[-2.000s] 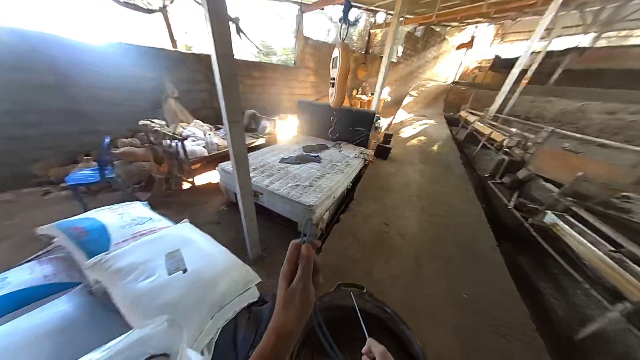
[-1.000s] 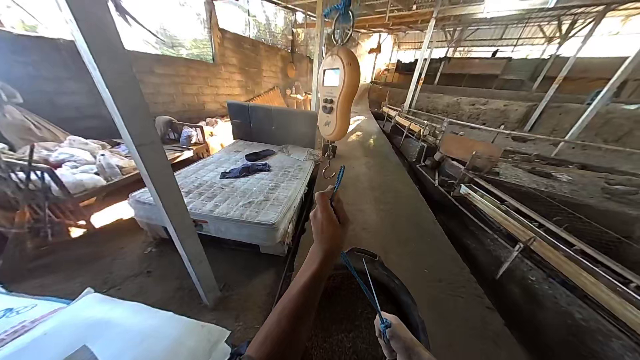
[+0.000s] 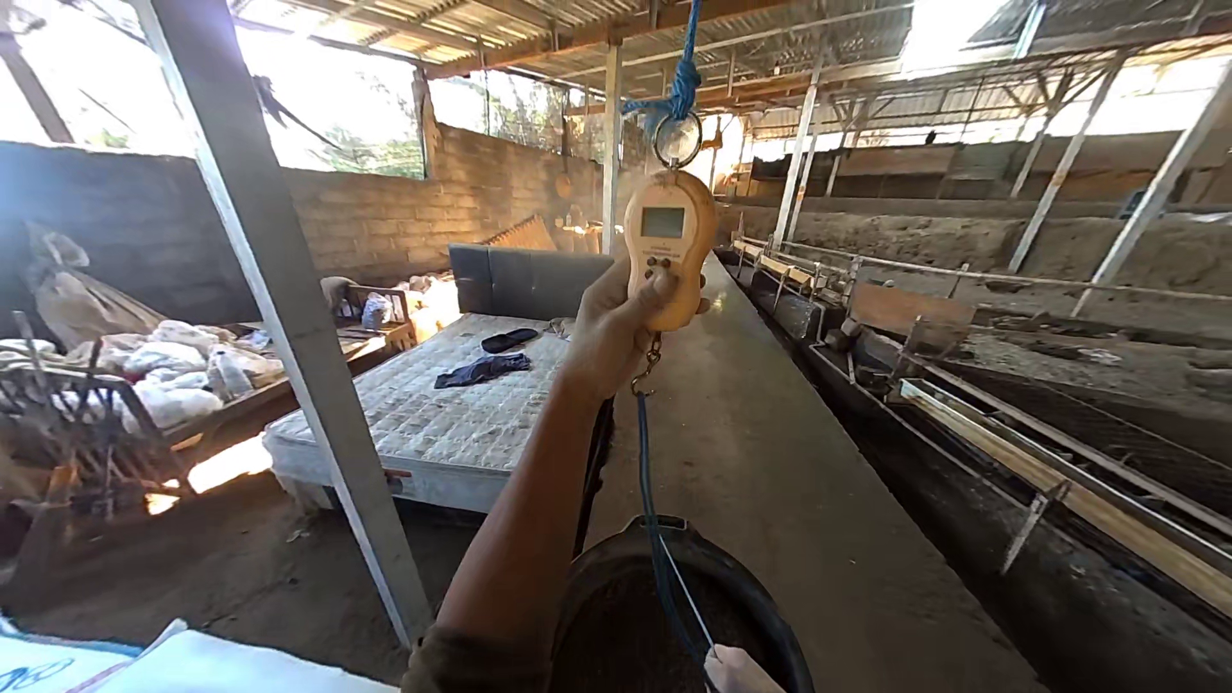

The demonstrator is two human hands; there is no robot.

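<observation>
A yellow digital hanging scale hangs from a metal ring tied with blue rope. My left hand is wrapped around the scale's lower body, its thumb on the buttons. From the scale's hook a dark blue cord runs down to a black round tub with dark contents. At the bottom edge my right hand, partly cut off, grips the cord and a thin light-coloured rod or string over the tub.
A quilted mattress bearing dark cloth items lies left of a concrete walkway. A metal post stands at the left, with white sacks below it. Railed troughs run along the right side.
My left hand has risen from below the scale to hold its body. The cord it held up now hangs from the scale's hook. The view has shifted.
</observation>
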